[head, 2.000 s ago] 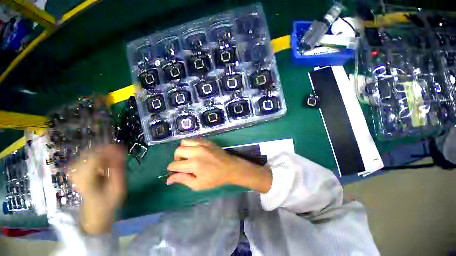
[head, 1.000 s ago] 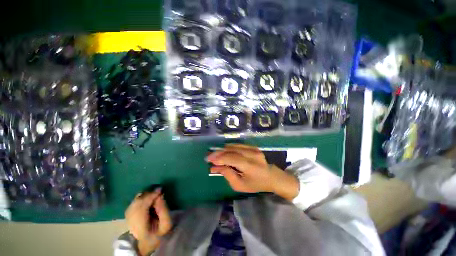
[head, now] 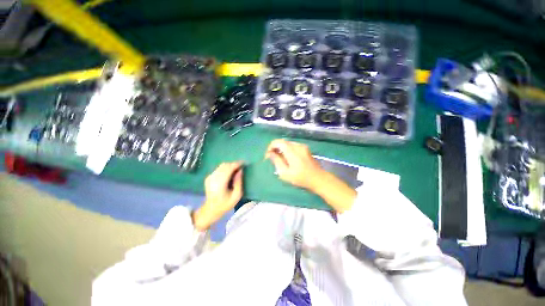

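My left hand (head: 224,188) is over the front edge of the green bench, fingers curled; whether it holds something is blurred. My right hand (head: 291,164) is a little to its right, thumb and fingertips close together; what lies between them is too small to tell. The adhesive sheet (head: 383,178), dark with a white end, lies on the mat, partly hidden behind my right hand and forearm. The blister tray of housings (head: 336,132) lies behind my right hand, with rows of black modules in its pockets.
Black frames (head: 234,106) lie piled between the central tray and the left blister tray (head: 173,110). A white sheet (head: 105,119) is beside that tray. At right are a single module (head: 433,144), the spare adhesive sheet (head: 452,179), a blue bin (head: 457,95) and a right blister tray (head: 521,173).
The camera view has shifted and shows more of the left side. My left hand has come up beside my right hand. My right hand's fingertips now point left, over bare mat.
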